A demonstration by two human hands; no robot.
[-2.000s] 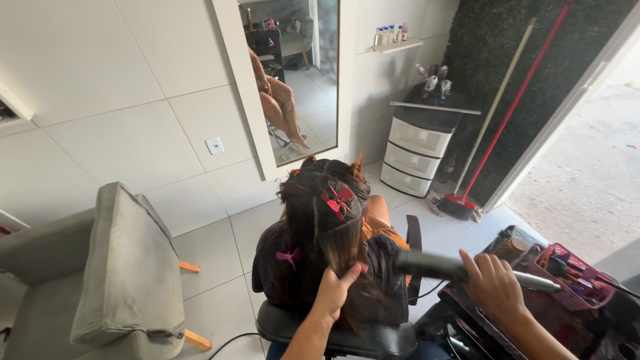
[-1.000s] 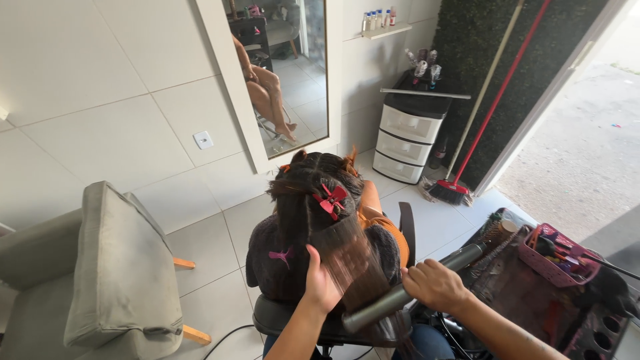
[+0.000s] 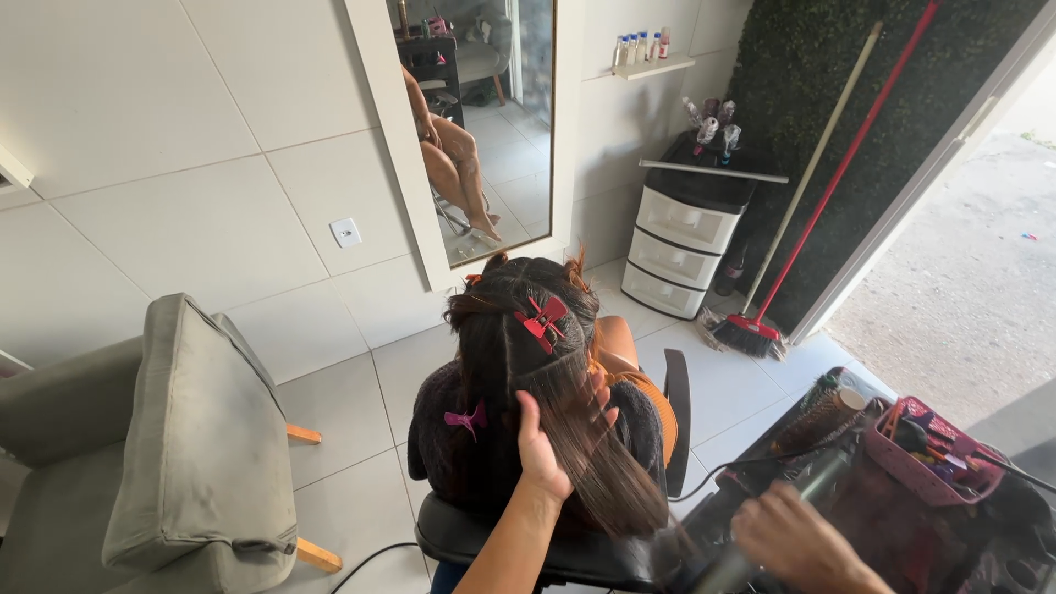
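A seated person's dark hair (image 3: 594, 445) hangs in a smooth, straight section down the back of the chair. My left hand (image 3: 549, 454) is under this section, thumb outside it and fingers partly seen through the strands. A red claw clip (image 3: 543, 322) holds hair at the back of the head, and a magenta clip (image 3: 467, 419) sits lower left. To the right of the hair, my right hand (image 3: 784, 528) is closed around a grey-green cylindrical styling tool (image 3: 813, 487), both blurred. Whether the tool's lower end touches the hair tips cannot be told.
A pink basket (image 3: 932, 487) of hair tools and a round brush (image 3: 825, 417) lie on the dark trolley (image 3: 726, 511) at right. The black chair back (image 3: 495, 540) is in front of me. A grey armchair (image 3: 206, 445) stands left, a drawer unit (image 3: 685, 223) and brooms ahead, a cable on the floor.
My right hand and the styling tool have moved to the right from the lower hair section, where they were a second ago. My left hand remains at the hair, its fingers now more spread.
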